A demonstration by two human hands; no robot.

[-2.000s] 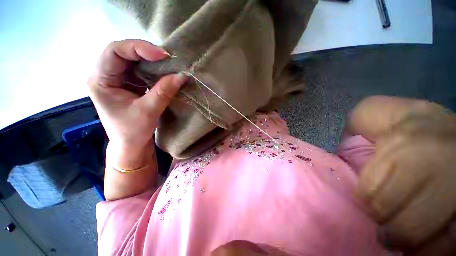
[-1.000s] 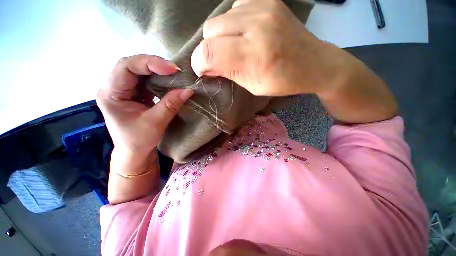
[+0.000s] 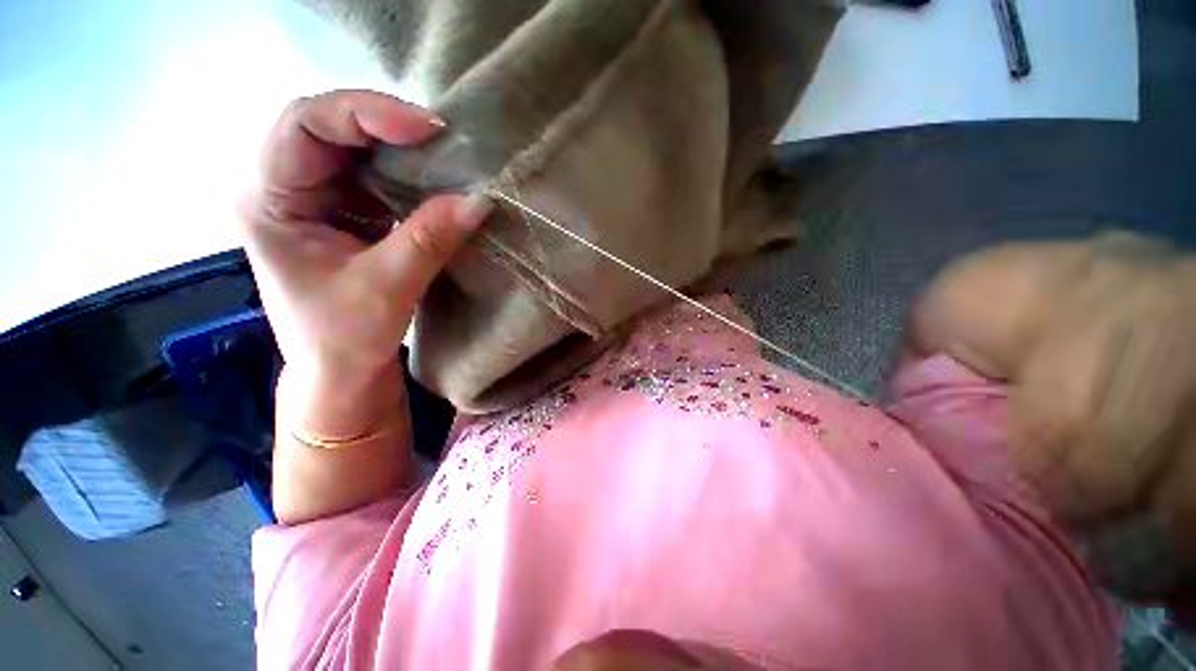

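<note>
The thick brown cloth (image 3: pixel 630 171) hangs over the table edge down to the pink top. My left hand (image 3: pixel 348 223) pinches its folded edge between thumb and fingers. A pale thread (image 3: pixel 656 285) runs taut from the left thumb tip down and right toward my right hand. Thinner loose thread lies along the seam (image 3: pixel 544 282) below the thumb. My right hand (image 3: pixel 1049 354) is at the right side, raised and strongly blurred. Its fingertips are not clear, and no needle can be made out.
The white table (image 3: pixel 144 144) spans the upper left and upper right. A slim dark tool (image 3: pixel 1011 37) lies on it at the top right. Below left are a blue item (image 3: pixel 210 351) and a pale blue cloth (image 3: pixel 89 482). Grey floor shows at the right.
My right hand was at the cloth beside the left fingers one second ago; now it is far right and the thread is drawn taut. My left hand keeps its pinch, slightly higher.
</note>
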